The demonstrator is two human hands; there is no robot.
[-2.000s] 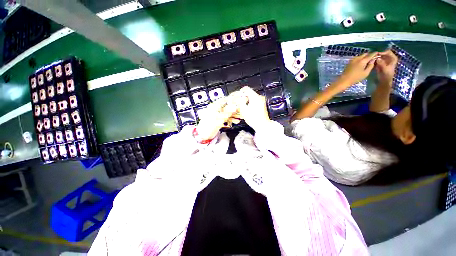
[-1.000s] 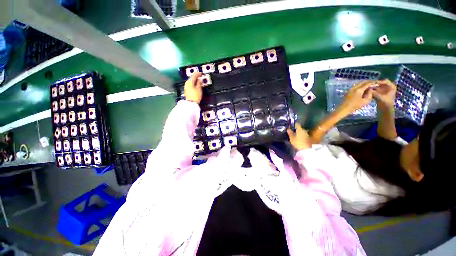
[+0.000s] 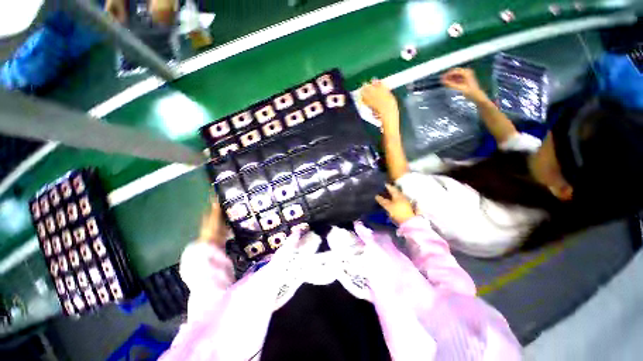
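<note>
A glossy black pocket tray (image 3: 321, 166) lies in front of me, overlapping the near part of another black tray (image 3: 345, 84) behind it. The rear tray shows two rows of pale units (image 3: 243, 118) with dark centres. The front tray has several pale units (image 3: 292, 211) in its near-left pockets; its other visible pockets look empty. My left hand (image 3: 213, 224) is at the front tray's left edge, fingers partly hidden. My right hand (image 3: 397, 206) grips its right edge. The picture is blurred.
A full black tray (image 3: 83, 243) stands left, with a dark empty-looking tray (image 3: 168, 292) beside it. Pale units (image 3: 455, 29) lie on the green conveyor. A neighbour's hand (image 3: 379, 99) reaches beside my tray's right edge. A metal post crosses the upper left.
My left hand has left the unit at the upper left and moved down to the tray's left edge. A second row of units now shows on the rear tray. The neighbour's hand has moved toward my tray.
</note>
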